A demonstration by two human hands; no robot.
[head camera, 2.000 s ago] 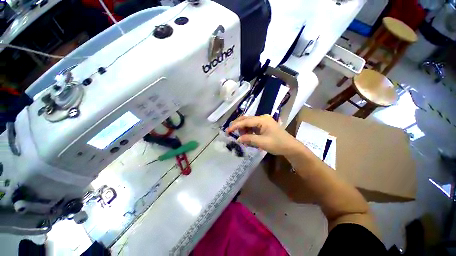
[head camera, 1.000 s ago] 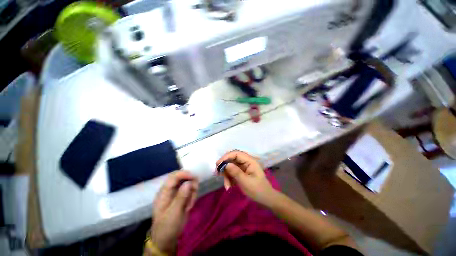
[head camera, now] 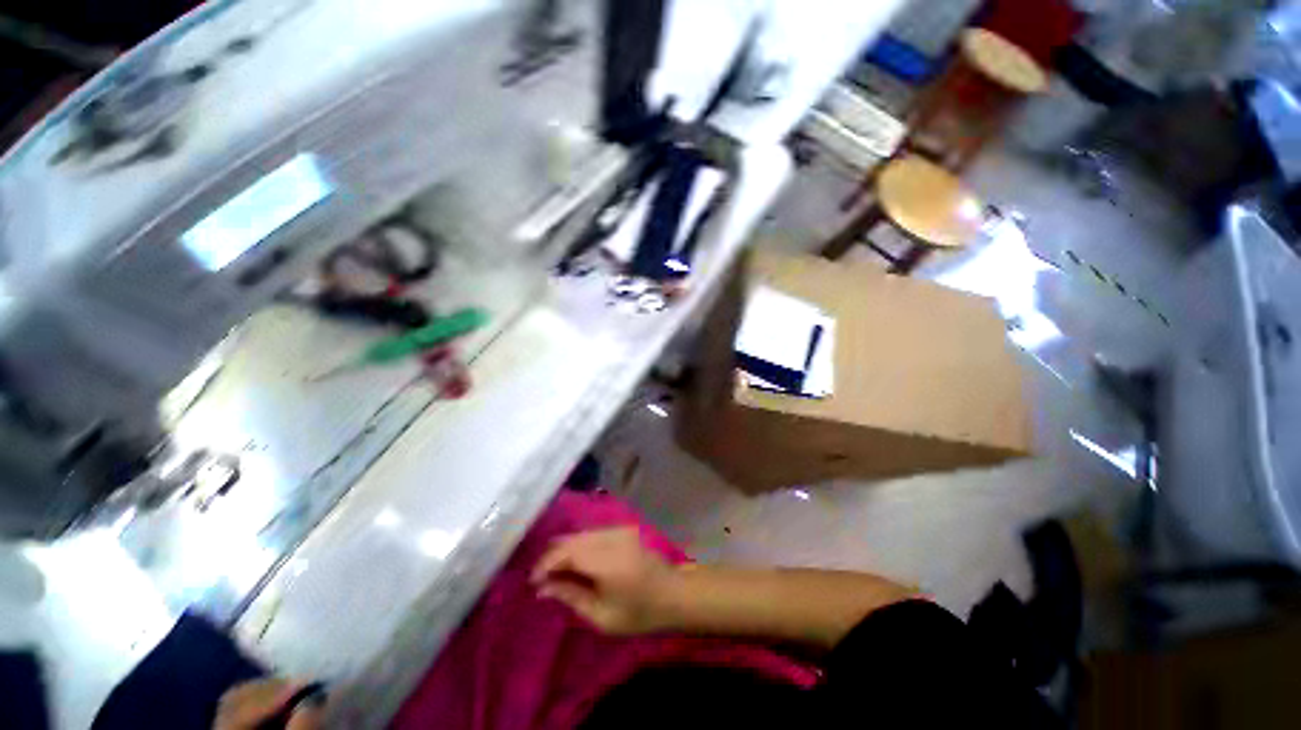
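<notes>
My left hand point(head camera: 260, 705) is at the bottom left, blurred and cut off by the frame edge. A small dark shape shows at its fingertips; I cannot tell whether it is held. A navy cut piece point(head camera: 169, 679) lies on the table just beside it, and a second dark piece point(head camera: 20, 690) is cut off at the left edge. My right hand point(head camera: 606, 576) is over the pink cloth on my lap, with curled fingers; nothing shows in it, but the inside of the hand is hidden. The white sewing machine point(head camera: 107, 307) is blurred at the left, with its screen lit.
A green-handled tool point(head camera: 428, 337), a red-handled tool point(head camera: 448, 374) and dark loop handles point(head camera: 404, 254) lie on the table. A filled tray is at its right end. A brown carton point(head camera: 913, 350) bears white sheets point(head camera: 782, 335) and dark pieces. Wooden stools point(head camera: 927, 200) stand behind.
The view has swung right. My hands were near each other over the table edge, a small dark metal item in the right fingertips; now they are apart, the right over my lap.
</notes>
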